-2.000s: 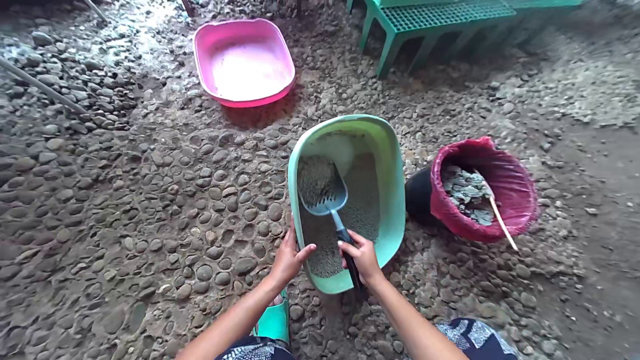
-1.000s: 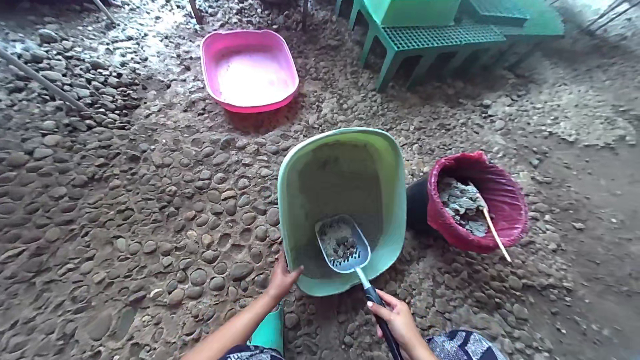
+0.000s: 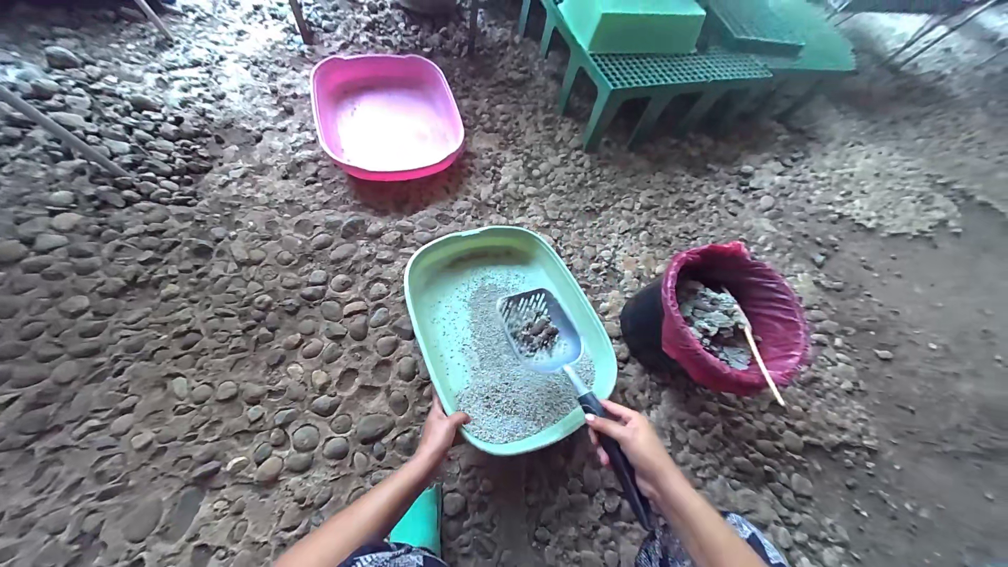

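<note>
My left hand (image 3: 442, 429) grips the lower left rim of a light green plastic litter tray (image 3: 429, 346), its thumb over the edge. Grey granular litter (image 3: 504, 394) lies in the tray, thickest at the near end. My right hand (image 3: 626, 437) is closed round the black handle of a slotted litter scoop (image 3: 568, 358). Over the tray's right part the scoop's head holds some dark brown clumps (image 3: 539, 332). To the right stands a black bucket (image 3: 642, 323) with a red plastic liner (image 3: 776, 315); grey clumped waste (image 3: 713, 311) and a light wooden stick (image 3: 760, 358) are inside.
A pink plastic tray (image 3: 390, 118) rests on the pebbled ground beyond the green one. Green slatted plastic platforms (image 3: 677, 69) stand at the back right, a green box on them. A green boot (image 3: 419, 520) shows at the bottom, and a thin pole (image 3: 63, 134) at the left.
The scoop has moved from the near end of the tray to above its right part. The litter, in shadow one second ago, now shows spread in the tray, which looks less steeply tilted.
</note>
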